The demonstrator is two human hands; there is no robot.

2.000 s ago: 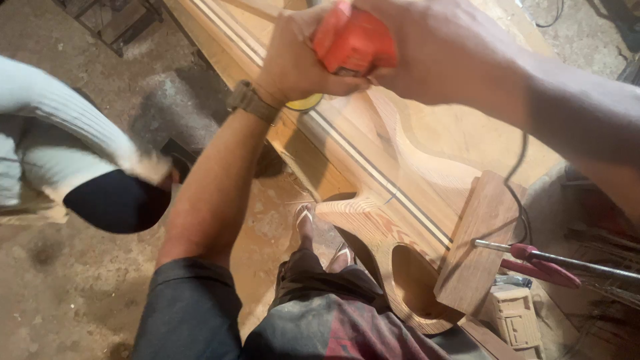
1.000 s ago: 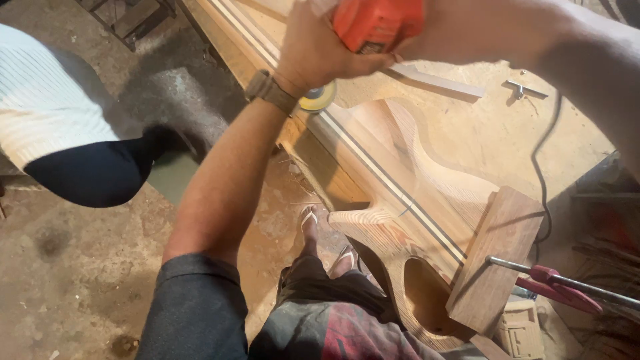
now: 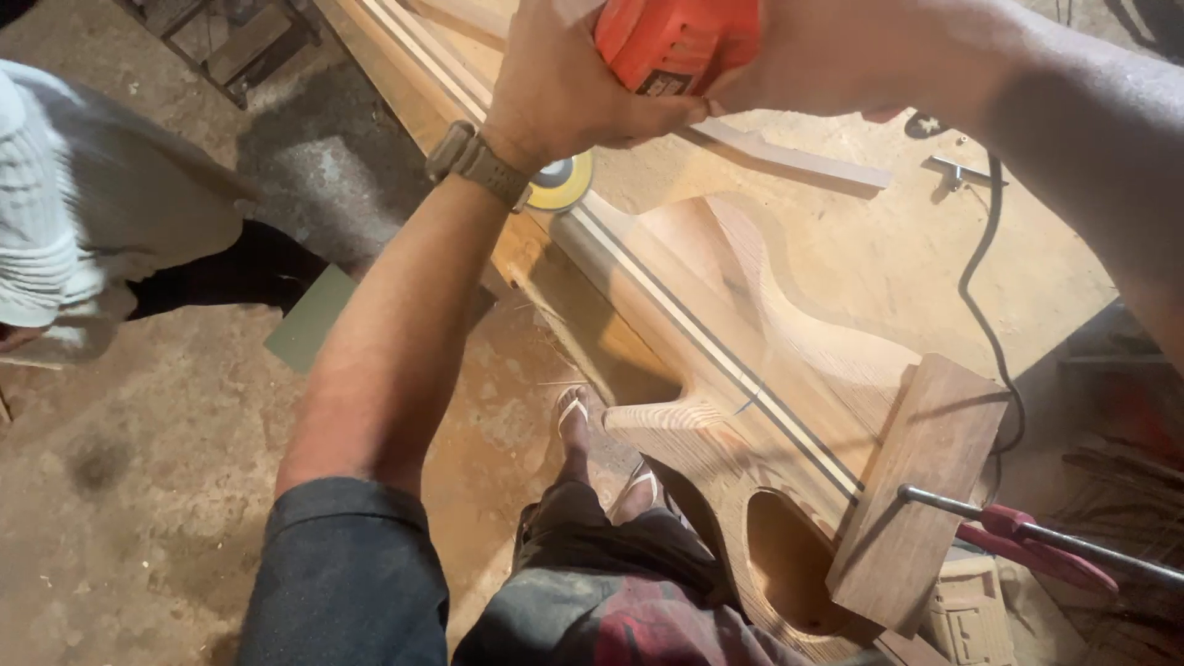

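Near the top of the head view my left hand (image 3: 573, 97) grips the front of a red angle grinder (image 3: 680, 42). My right hand (image 3: 786, 60) is on the grinder's body from the right, its fingers partly hidden at the frame's top. Below my left wrist shows the yellow-rimmed disc (image 3: 562, 188), at the long neck of a wooden guitar body (image 3: 684, 277) with light and dark stripes. Whether the disc touches the wood I cannot tell. A wood block (image 3: 925, 490) lies across the body's lower end, under a bar clamp (image 3: 1017, 527).
The workbench (image 3: 925, 250) bears a wood strip (image 3: 795, 162), a small metal T-shaped tool (image 3: 957, 174) and a black cord (image 3: 971, 268). A person in a pale ribbed top (image 3: 102, 203) is at the left. A carved wooden piece (image 3: 969, 610) lies below the clamp.
My hands and the grinder have shifted along the neck toward the guitar body since the first frame. The person at the left has changed posture. The view has moved somewhat.
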